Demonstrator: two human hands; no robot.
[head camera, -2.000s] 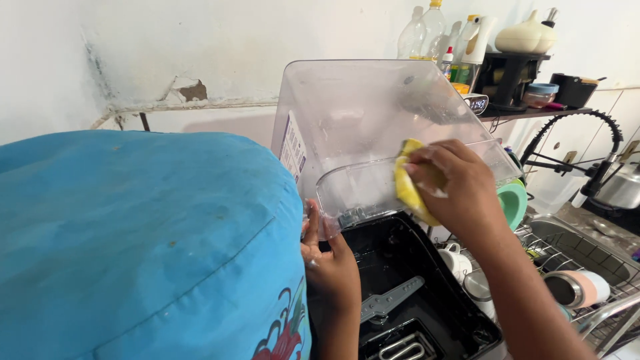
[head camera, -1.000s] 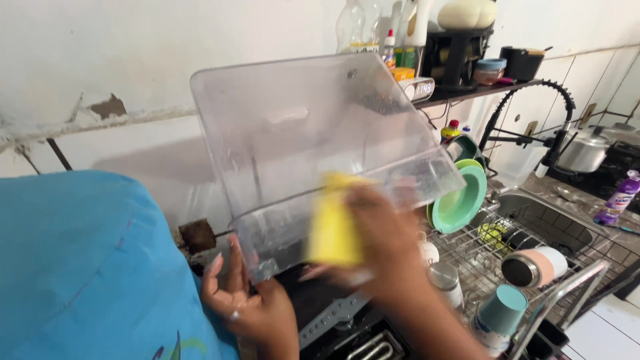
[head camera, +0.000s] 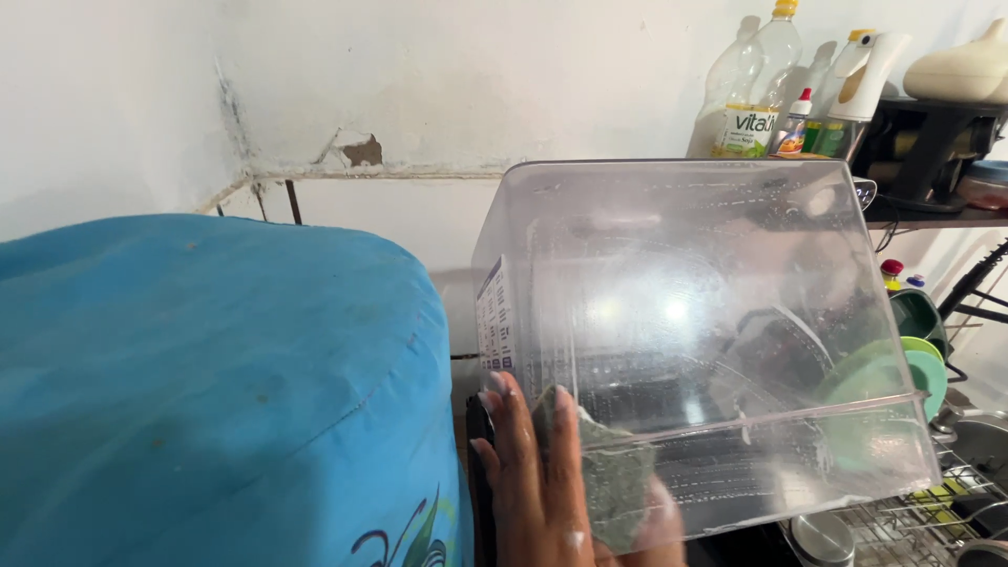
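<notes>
A large clear plastic cover (head camera: 709, 299), wet with suds streaks, is tilted at centre right, with a printed label on its left side. At its lower left corner, my left hand (head camera: 535, 480) holds it, fingers pointing up and flecked with foam. Beside those fingers a grey-green scouring pad face of a sponge (head camera: 618, 488) lies against the plastic. My right hand (head camera: 661, 520) is blurred at the sponge's right edge, gripping it; most of this hand is hidden. Under the cover, a black appliance base shows only in part.
A blue fabric cover (head camera: 236, 339) fills the left side. Behind the plastic stand bottles (head camera: 748, 102) on a dark shelf (head camera: 913, 223). At right are green plates (head camera: 925, 382), a wire dish rack (head camera: 890, 528) and a metal cup (head camera: 823, 539). The wall has chipped plaster.
The sponge has moved to the cover's lower left corner beside my left hand; its grey-green face shows now, where yellow showed before. The clear cover has turned, and the view has swung left.
</notes>
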